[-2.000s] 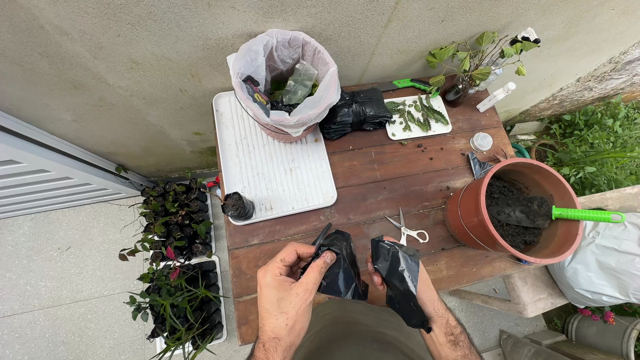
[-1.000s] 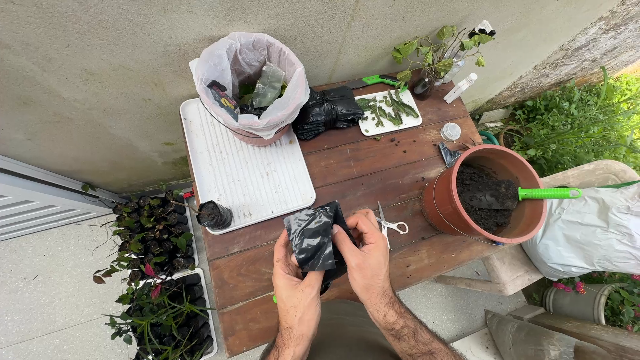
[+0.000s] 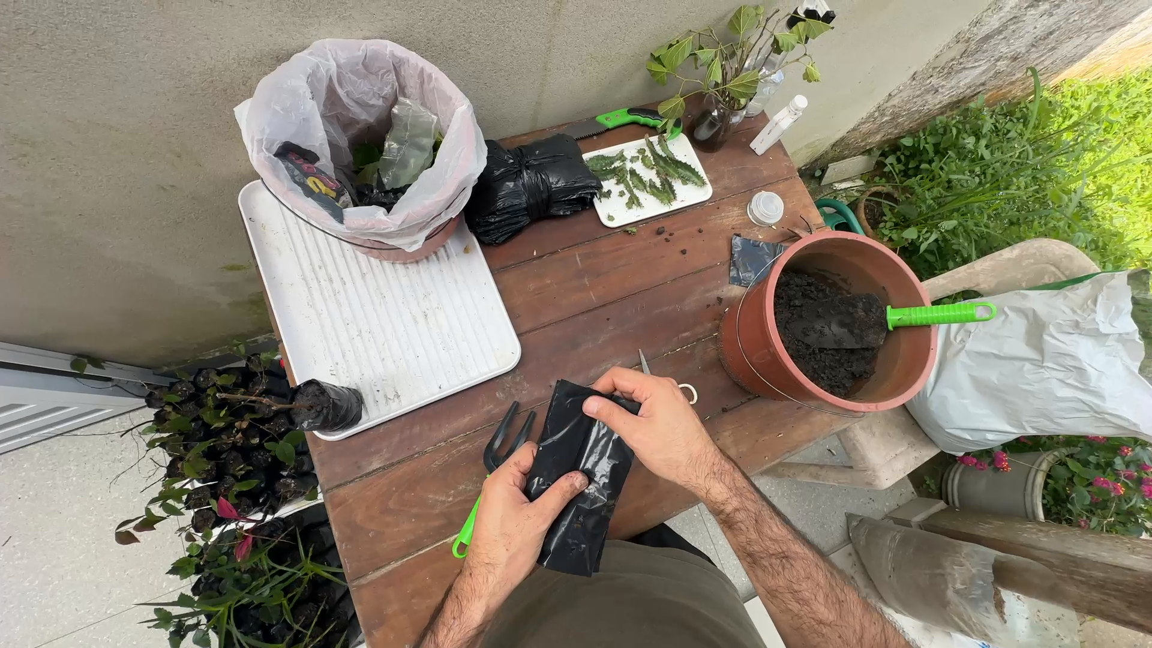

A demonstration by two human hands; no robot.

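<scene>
A black plastic seedling bag (image 3: pixel 580 486) is held flattened between both hands over the table's near edge. My left hand (image 3: pixel 513 517) pinches its left side with thumb and fingers. At its upper right edge, my right hand (image 3: pixel 652 427) grips the plastic. Behind my left hand lies a hand fork (image 3: pixel 504 441) with black tines and a green handle. Scissors (image 3: pixel 688 392) lie mostly hidden behind my right hand. A terracotta-coloured bucket (image 3: pixel 751 333) of dark soil (image 3: pixel 814 315) stands to the right, with a green-handled trowel (image 3: pixel 936 315) in it.
On the wooden table (image 3: pixel 594 306) are a white ribbed tray (image 3: pixel 405 333), a lined bucket (image 3: pixel 450 135), a small filled seedling bag (image 3: pixel 328 407), a black plastic bundle (image 3: pixel 531 184), a plate of cactus-like cuttings (image 3: pixel 648 180) and a pruning saw (image 3: pixel 630 117). Potted seedlings (image 3: pixel 238 450) stand at lower left.
Two seconds ago each hand held black plastic apart from the other; now both are on one flattened bag. The hand fork has come into view beside my left hand.
</scene>
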